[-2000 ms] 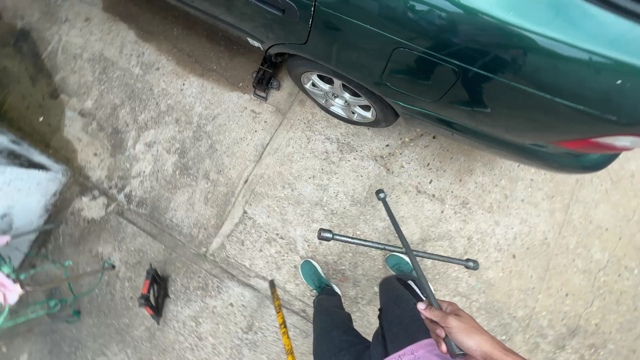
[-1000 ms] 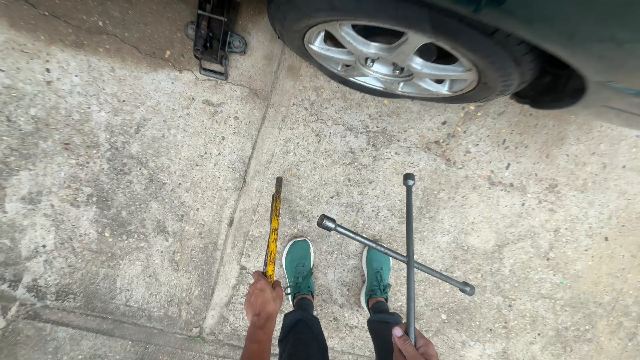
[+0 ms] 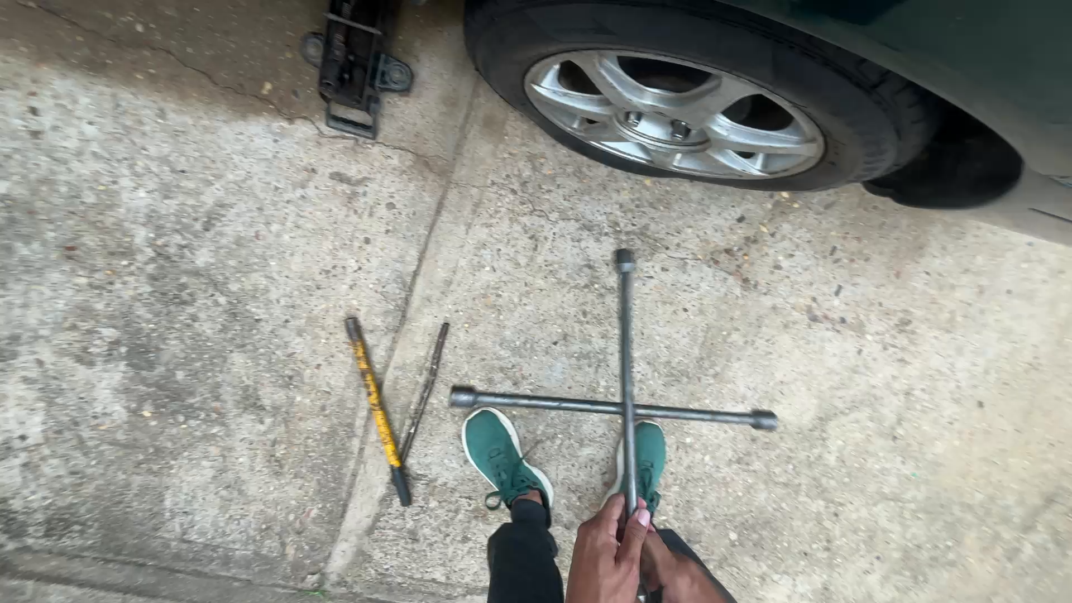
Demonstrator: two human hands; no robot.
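Both hands grip the lower arm of a four-way lug wrench (image 3: 627, 352), a dark metal cross that I hold above the concrete near my feet. My left hand (image 3: 605, 548) wraps it from the left. Just to the right and partly behind, my right hand (image 3: 670, 569) closes on the same bar near its lower end. Left of my shoes, a yellow bar with worn paint (image 3: 374, 402) lies on the ground, and a thin dark metal rod (image 3: 425, 389) rests beside it. The car wheel (image 3: 674, 117), with a silver alloy rim, stands beyond the wrench.
A dark floor jack (image 3: 352, 75) sits at the upper left, by the tire. The green car body (image 3: 946, 59) overhangs at the upper right. My green shoes (image 3: 494, 448) stand on the concrete, which has a joint line running past the yellow bar.
My left hand has let go of the yellow bar, which now lies on the ground, and has moved right onto the wrench. The wrench's crossbar is now nearly level in view.
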